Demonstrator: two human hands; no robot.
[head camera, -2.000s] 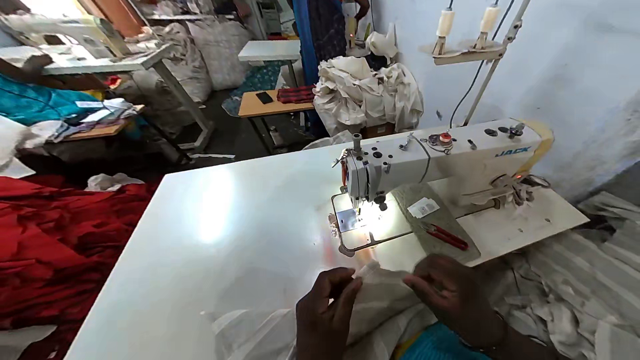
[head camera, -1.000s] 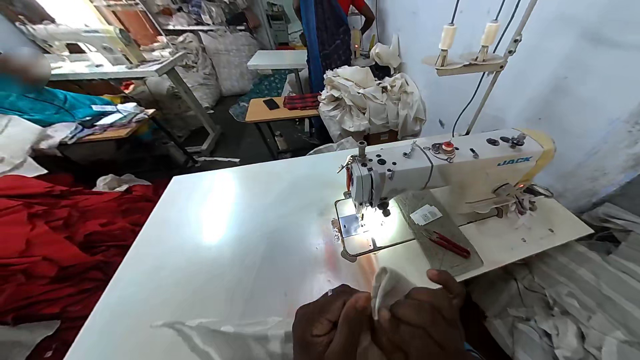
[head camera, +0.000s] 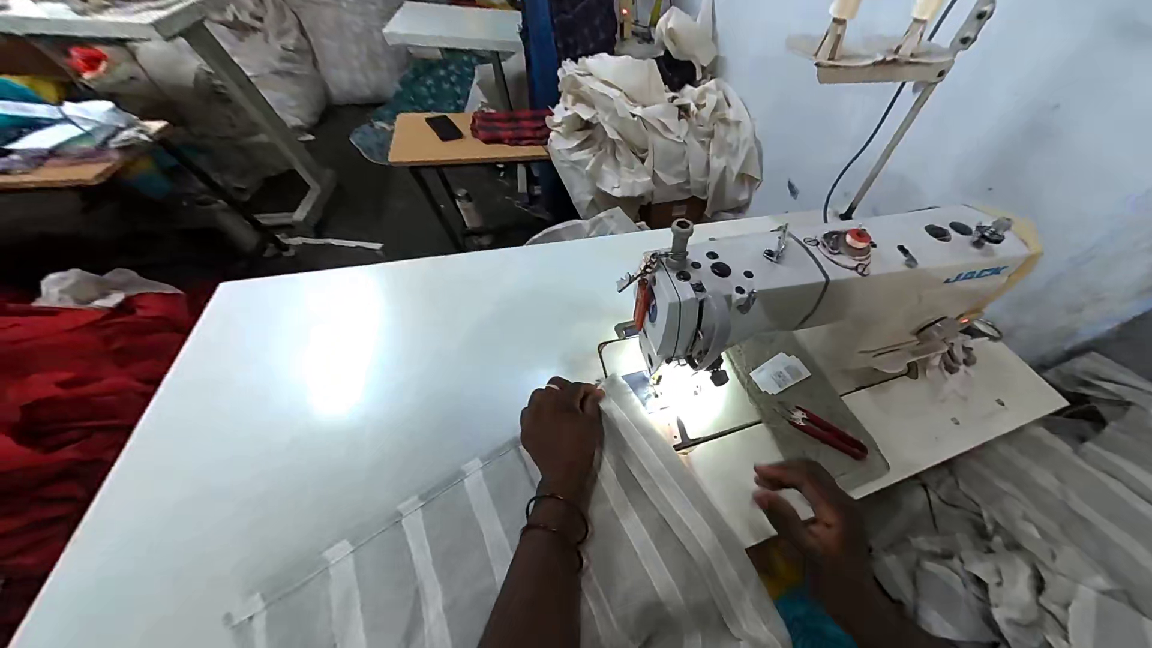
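A sheer striped off-white fabric lies over the front of the white table, its folded, hemmed edge running up to the needle area of a Jack sewing machine. My left hand grips the fabric's corner just left of the lit needle plate. My right hand is off the cloth to the right, fingers curved apart with nothing between them. Red-handled thread snips and a small white label rest on the grey pad by the machine arm. Whether the presser foot touches the cloth cannot be told.
Red cloth is heaped left of the white table. More striped fabric is bunched at the right. Behind the machine stand a thread stand, a heap of off-white cloth and a small wooden table with a phone.
Both hands were together at the fabric near the table's front edge; my left hand has moved forward to the needle area with the cloth, and my right hand has let go. The view has moved closer.
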